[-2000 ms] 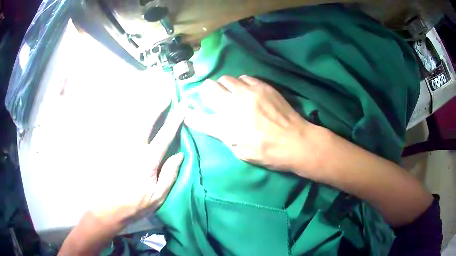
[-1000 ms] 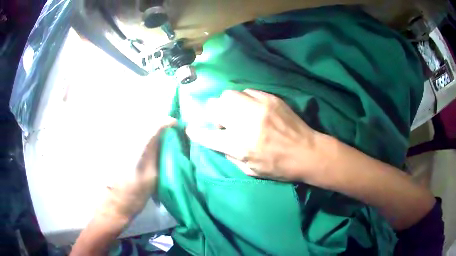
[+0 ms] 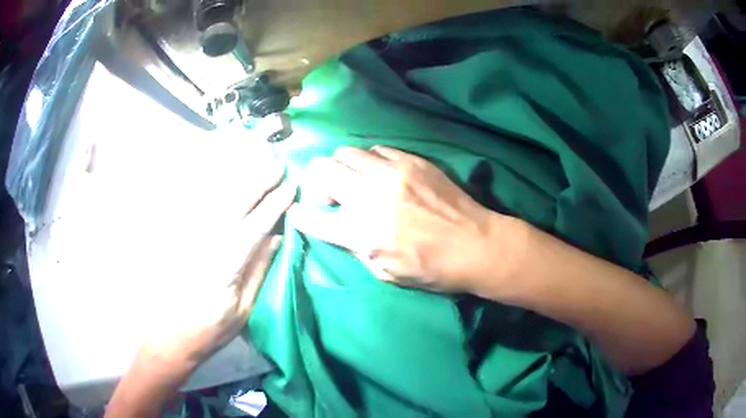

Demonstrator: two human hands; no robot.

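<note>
A large green garment piece (image 3: 384, 326) lies over the sewing machine table (image 3: 98, 286) and hangs over its front edge. My right hand (image 3: 401, 216) is bare and grips the cloth with curled fingers, just in front of the needle area. My left hand (image 3: 221, 286) is bare, with its fingertips on the left edge of the cloth, close to my right fingertips. Glare washes out much of it. The sewing machine head (image 3: 360, 24) spans the top of the view. The needle and presser foot are lost in the glare.
A clear bluish plastic sheet (image 3: 57, 122) hangs at the table's left edge. A control panel (image 3: 705, 126) is at the table's right end. A dark red chair (image 3: 724, 192) is at the right. A small white scrap (image 3: 248, 402) lies below the table's front edge.
My left hand has moved from gripping the bunched cloth edge back up near my right fingertips. The pocket-like seam below my right hand has shifted and folded. The whole view has shifted slightly.
</note>
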